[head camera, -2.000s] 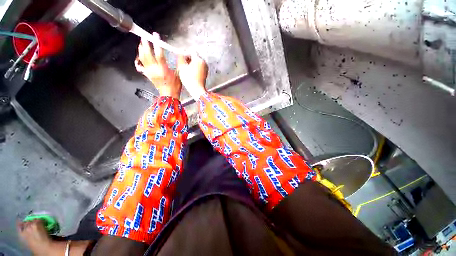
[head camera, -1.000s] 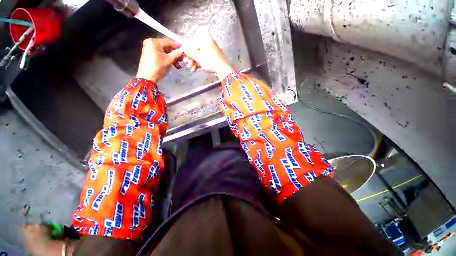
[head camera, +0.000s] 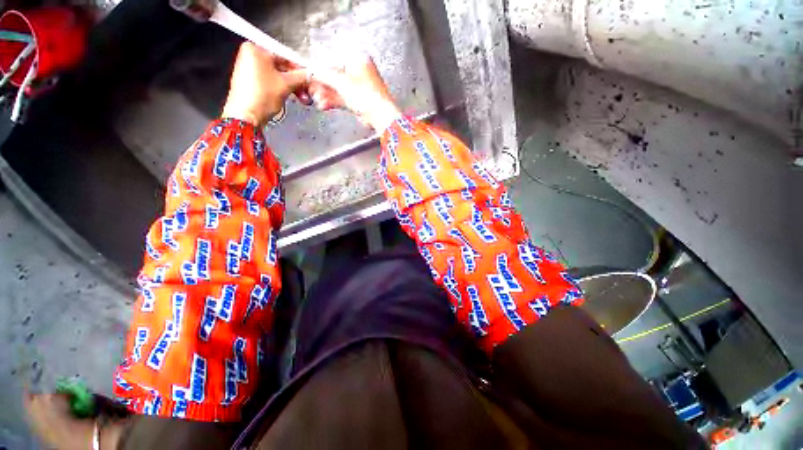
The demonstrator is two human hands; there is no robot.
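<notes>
My left hand (head camera: 261, 84) and my right hand (head camera: 350, 86) are close together over the grey sink basin (head camera: 308, 189), fingers touching under a pale water stream (head camera: 255, 35) from the tap (head camera: 195, 9) at the top. The fingers of my left hand are bent toward my right hand. Glare washes out the right fingers, and I cannot tell whether anything is between the hands. Orange sleeve covers (head camera: 211, 264) with blue-and-white lettering cover both forearms.
A red bucket (head camera: 55, 53) with handled tools is at upper left. Another person's hand (head camera: 57, 426) is at lower left beside a green item (head camera: 77, 397). A thick pale pipe (head camera: 669, 61) runs along the upper right. A metal bowl (head camera: 621, 303) is right of the sink.
My hands, apart two seconds ago, are now together under the stream. Since one second ago they have shifted slightly up and left, and so have the tap and red bucket in view.
</notes>
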